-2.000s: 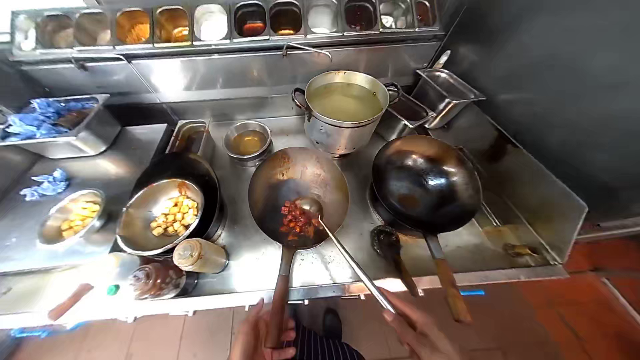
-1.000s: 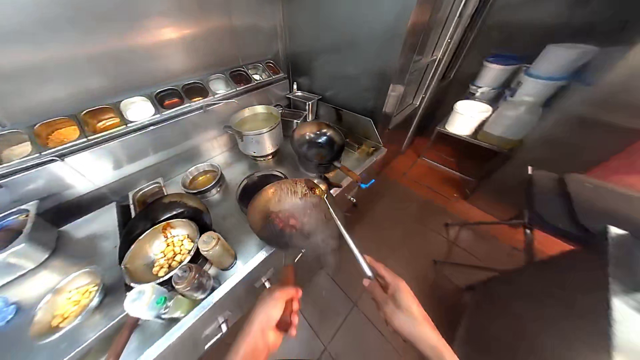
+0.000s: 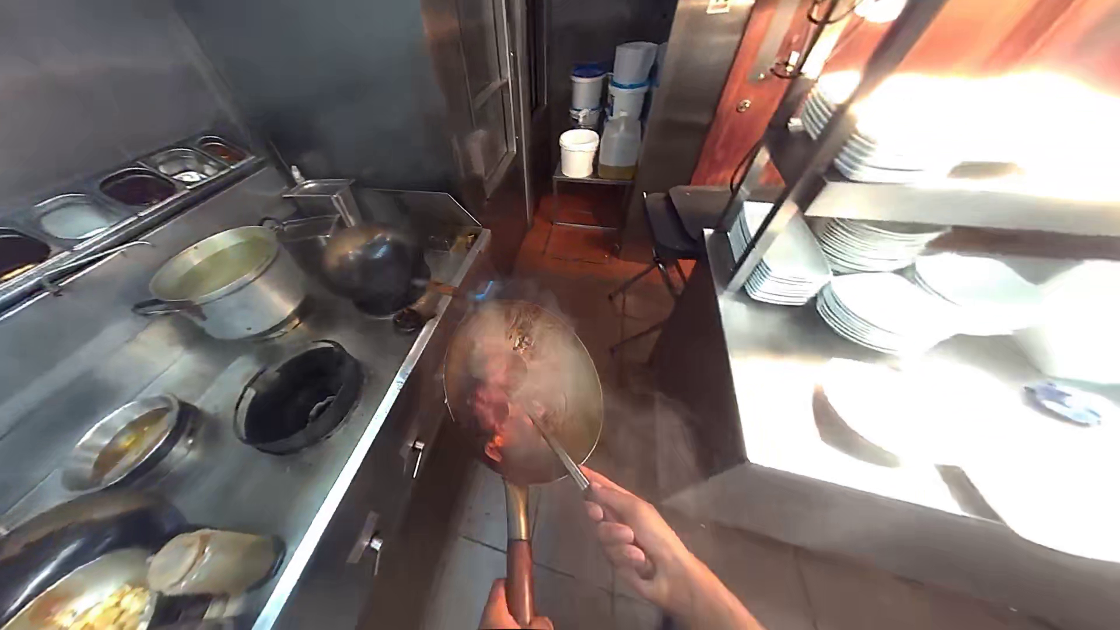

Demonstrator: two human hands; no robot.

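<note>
A steaming wok (image 3: 560,394) is held over the floor, off the range. My left hand (image 3: 512,608) is closed around its wooden handle (image 3: 521,573) at the bottom of the view. In my right hand (image 3: 634,534) is the metal handle of a ladle (image 3: 560,451), which slants down into the wok; steam hides its bowl. Reddish food pieces (image 3: 492,407) lie in the wok's left part, blurred by steam. To the left, the black burner ring (image 3: 299,398) has nothing on it.
A pot of pale liquid (image 3: 232,276), a second dark wok (image 3: 376,267), a bowl of oil (image 3: 122,446) and a jar (image 3: 210,560) stand on the steel range. At right, a steel counter (image 3: 735,394) holds stacked plates (image 3: 879,306). White buckets (image 3: 578,153) stand at the back.
The wok has been lifted from its burner and carried right, away from the range, with both hands keeping hold of wok and ladle. The view has turned far to the right.
</note>
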